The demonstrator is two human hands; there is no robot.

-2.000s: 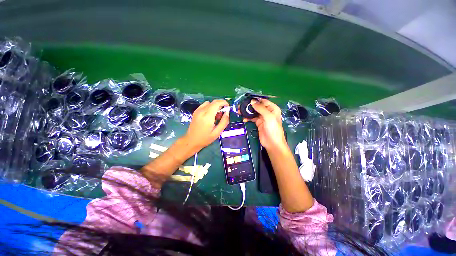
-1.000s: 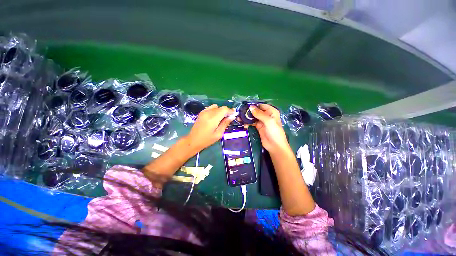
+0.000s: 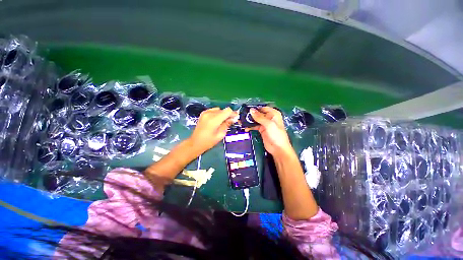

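My right hand (image 3: 270, 128) holds a round black unit (image 3: 247, 116) just beyond the top edge of the test phone; a pale ring shows on the unit. My left hand (image 3: 212, 127) pinches a small white plug (image 3: 235, 116) at the unit's left side. Whether plug and unit touch, I cannot tell. The test phone (image 3: 241, 160) lies upright on the green mat with a lit purple screen and coloured tiles. A white USB cable (image 3: 246, 201) runs from its near edge. A thin white cord (image 3: 195, 184) lies left of it.
Loose bagged units (image 3: 125, 118) lie at the left and in a row beyond the hands. Filled blister trays (image 3: 401, 167) stand at the right, more at the far left (image 3: 20, 117). A black slab (image 3: 270, 177), crumpled white tissue (image 3: 309, 167) and yellow strips (image 3: 197, 176) lie near the phone.
The round unit has tilted and moved slightly left towards my left hand. Both hands stay together above the phone. The other things have not visibly moved on the bench.
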